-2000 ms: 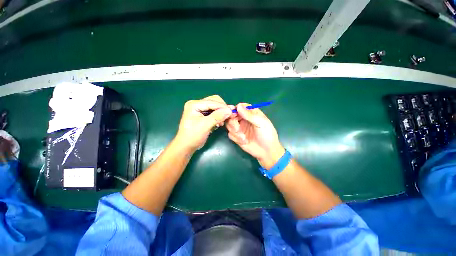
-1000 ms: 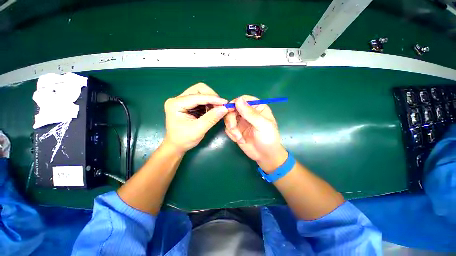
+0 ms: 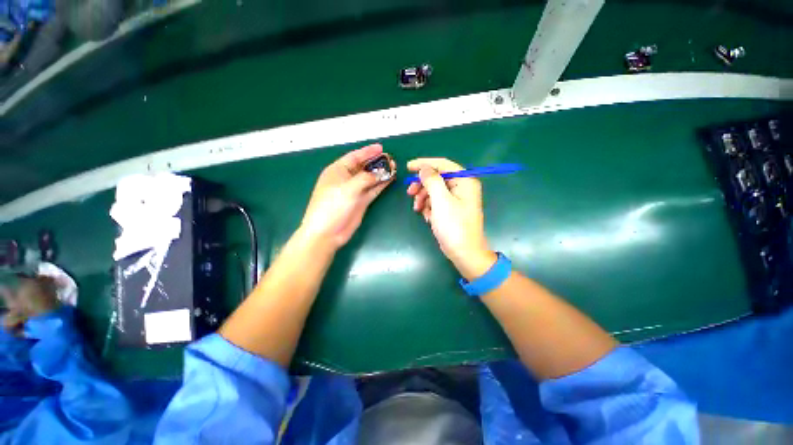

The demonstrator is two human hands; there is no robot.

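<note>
My left hand (image 3: 341,198) holds a small black and silver electronic module (image 3: 380,168) between thumb and fingers, above the green bench top. The module's face shows at the fingertips. My right hand (image 3: 451,209) is just to the right, a small gap away, and holds a thin bright blue pen-like tool (image 3: 483,171). The tool's long end points right and its short end points toward the module without touching it. A blue wristband (image 3: 489,275) is on my right wrist.
A white rail (image 3: 296,136) with a pale post (image 3: 555,52) runs beyond my hands. Several modules (image 3: 414,76) lie on the green belt. A black box (image 3: 205,269) with white paper stands left. A black module tray (image 3: 755,204) is at right. Another person's hand (image 3: 33,295) is at far left.
My hands have moved apart, and the blue tool has come away from my left hand. The module now shows in my left fingertips. The camera view has tilted.
</note>
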